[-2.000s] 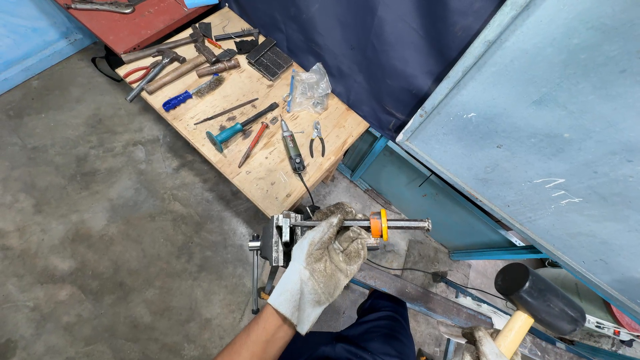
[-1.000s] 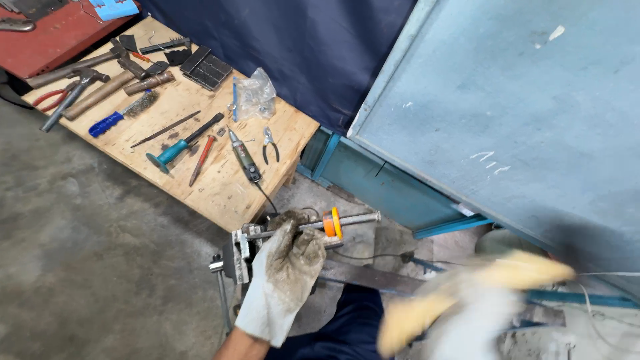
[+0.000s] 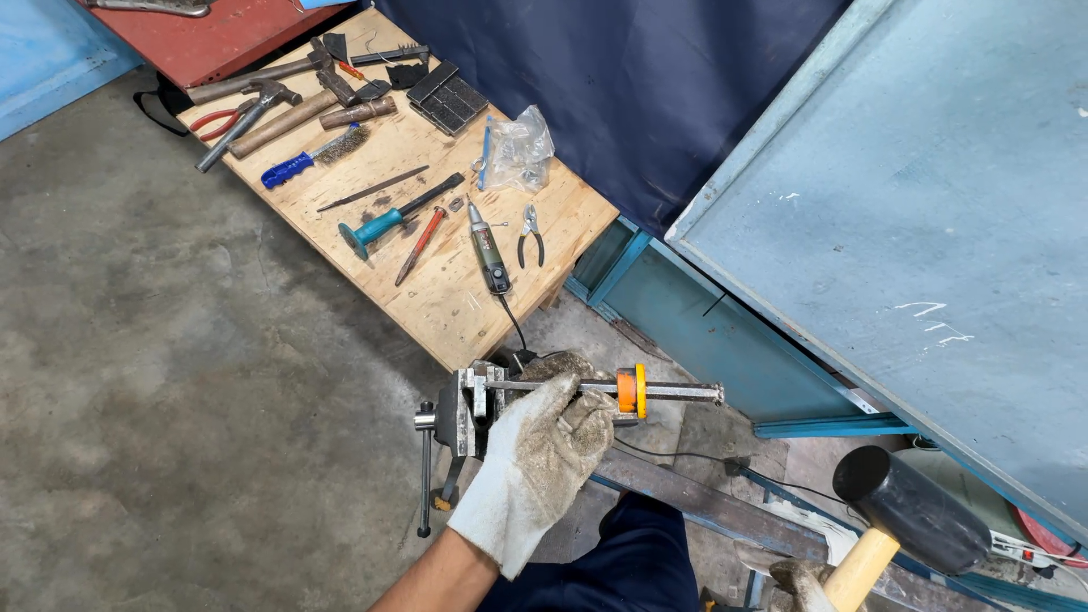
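Note:
My left hand (image 3: 544,459), in a soiled white work glove, grips a cold chisel (image 3: 680,391) with an orange and yellow hand guard. The chisel lies roughly level, its tip at the jaws of a metal bench vise (image 3: 463,412) and its struck end pointing right. Whether the jaws hold a workpiece, I cannot tell. At the lower right edge, my right hand (image 3: 799,586), gloved too and partly cut off, holds the wooden handle of a black rubber mallet (image 3: 909,508). The mallet head is apart from the chisel, below and right of its end.
A plywood table (image 3: 442,314) carries hammers (image 3: 255,119), a wire brush (image 3: 314,157), a teal-handled chisel (image 3: 399,217), a corded rotary tool (image 3: 487,251), slip-joint pliers (image 3: 530,234) and a plastic bag (image 3: 518,151). A light blue metal panel (image 3: 892,212) stands at right. A cable (image 3: 680,453) runs behind the vise.
One second ago the right hand and mallet were blurred in motion nearer the chisel; now they are lower right, much as two seconds ago. The left hand keeps its grip at the vise.

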